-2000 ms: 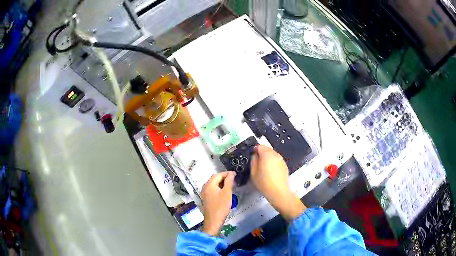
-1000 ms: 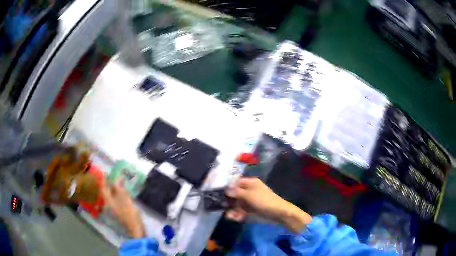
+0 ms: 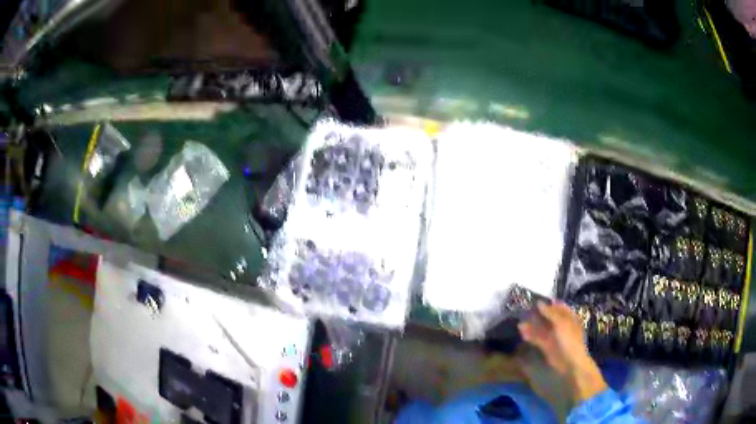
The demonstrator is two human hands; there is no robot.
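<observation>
My right hand (image 3: 565,338) is at the lower right, between the blank white sheet and the black pocket tray. A small dark plate with lens rings (image 3: 519,298) shows at its fingertips, with clear, shiny film beside it. The plate's outline is blurred. A blurred skin-toned patch, seemingly my left hand (image 3: 537,366), lies below and partly behind the right hand; its fingers cannot be made out. The white sheet (image 3: 501,215) lies flat. The black pocket tray (image 3: 572,240) holds gold-ringed parts, partly under crinkled clear film.
A clear blister tray with dark round pieces (image 3: 352,236) lies left of the white sheet. The white machine table (image 3: 191,327), with a larger black fixture plate (image 3: 197,387) and red button (image 3: 288,378), is at the lower left. A crumpled clear bag (image 3: 186,189) lies on the green surface.
The view has swung right, away from the press towards the trays. My right hand has moved from the table's front edge to beside the pocket tray. My left hand has left the green-framed fixture.
</observation>
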